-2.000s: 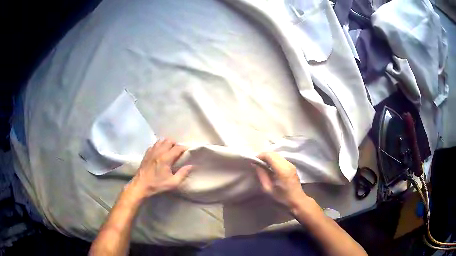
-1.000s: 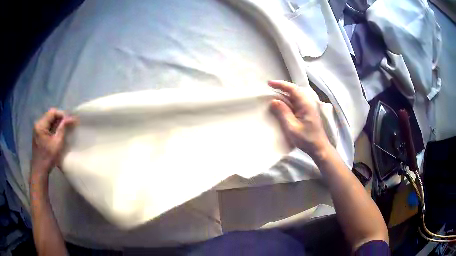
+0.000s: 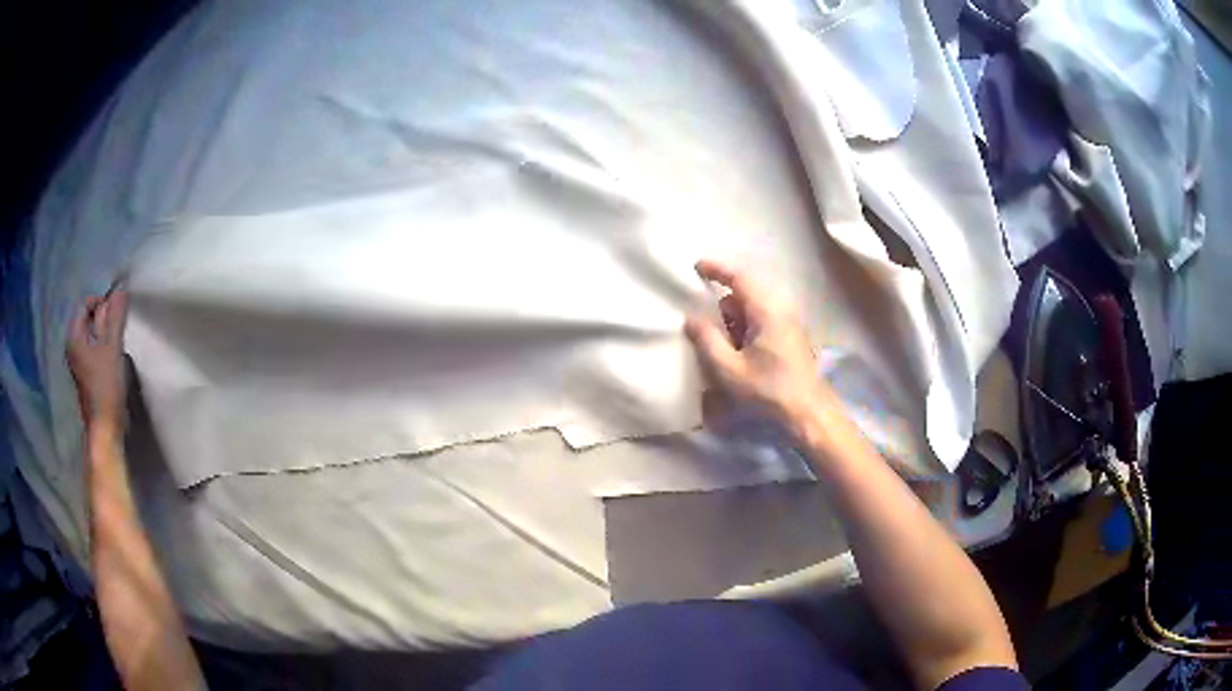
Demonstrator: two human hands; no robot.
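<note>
A pale cut piece (image 3: 405,365) with a small step in its near edge lies over the main cloth (image 3: 446,68), with a long soft fold across it. My left hand (image 3: 101,362) grips the cut piece's left edge, its fingertips partly hidden. My right hand (image 3: 757,344) is at the piece's right end, thumb and forefinger curved towards each other at the cloth; whether they pinch it is hard to tell. The dark loop handles of the shears (image 3: 988,471) lie right of my right forearm.
A steam iron (image 3: 1061,371) stands at the right with a yellowish cord (image 3: 1143,540). Pale folded cloth (image 3: 932,230) lies right of my right hand. Dark purple-grey cloth (image 3: 1020,122) and a pale heap (image 3: 1128,95) are at the upper right. A brown box (image 3: 1089,574) is below the table edge.
The lifted cloth has come down and spread over the main cloth, its stepped edge now showing. My left hand has moved far left since the first frame. My right hand has shifted slightly left and down since the second.
</note>
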